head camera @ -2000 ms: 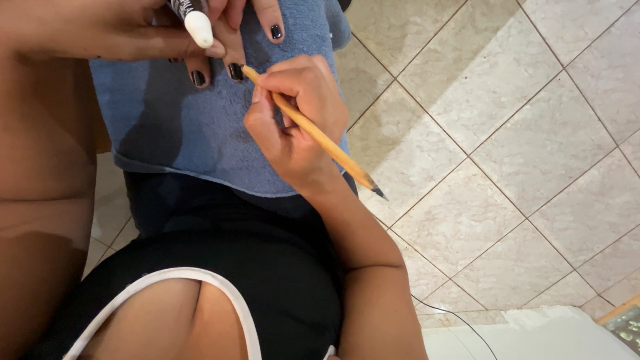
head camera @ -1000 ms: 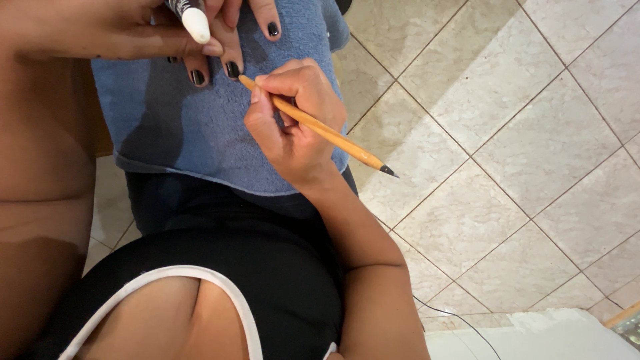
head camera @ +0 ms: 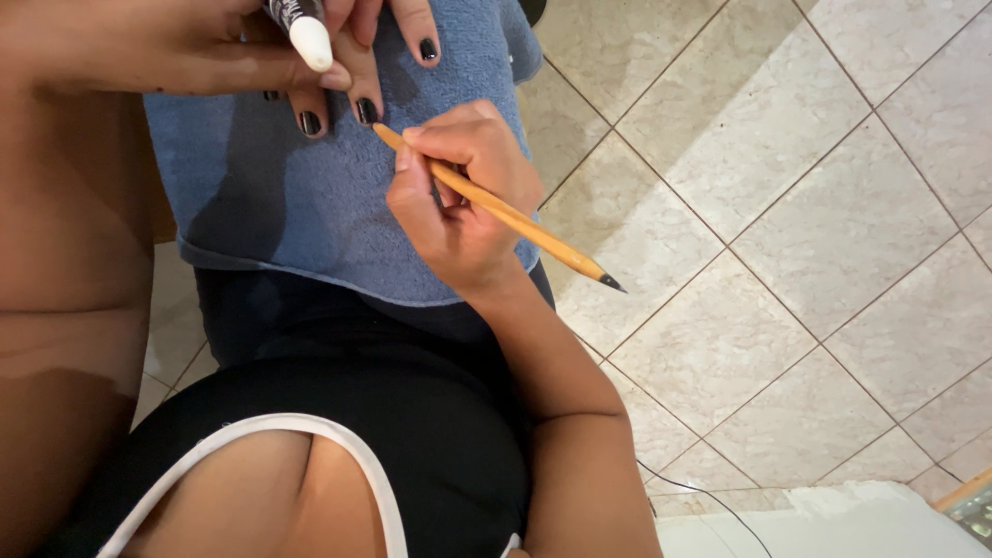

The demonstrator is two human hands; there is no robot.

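Observation:
My right hand (head camera: 469,186) grips a wooden manicure stick (head camera: 519,221) with a dark pointed rear end. Its front tip touches or nearly touches the edge of a black-polished fingernail (head camera: 366,111) of another person's hand (head camera: 360,74). That hand rests on a blue towel (head camera: 333,209) over my lap, several nails painted black. My left hand (head camera: 256,66) comes in from the upper left, its thumb against that person's finger. It holds a small dark bottle with a white, tapered tip (head camera: 311,44); the bottle's upper part is cut off by the frame.
Light floor tiles (head camera: 806,232) lie to the right of the towel. A thin black cable (head camera: 709,496) crosses near the bottom right, over a white surface (head camera: 837,527). A wooden-edged object (head camera: 965,490) shows at the right corner.
The rear end of the stick has swung slightly upward and right since the oldest frame, while its tip stays beside the same nail. My left hand has hardly moved.

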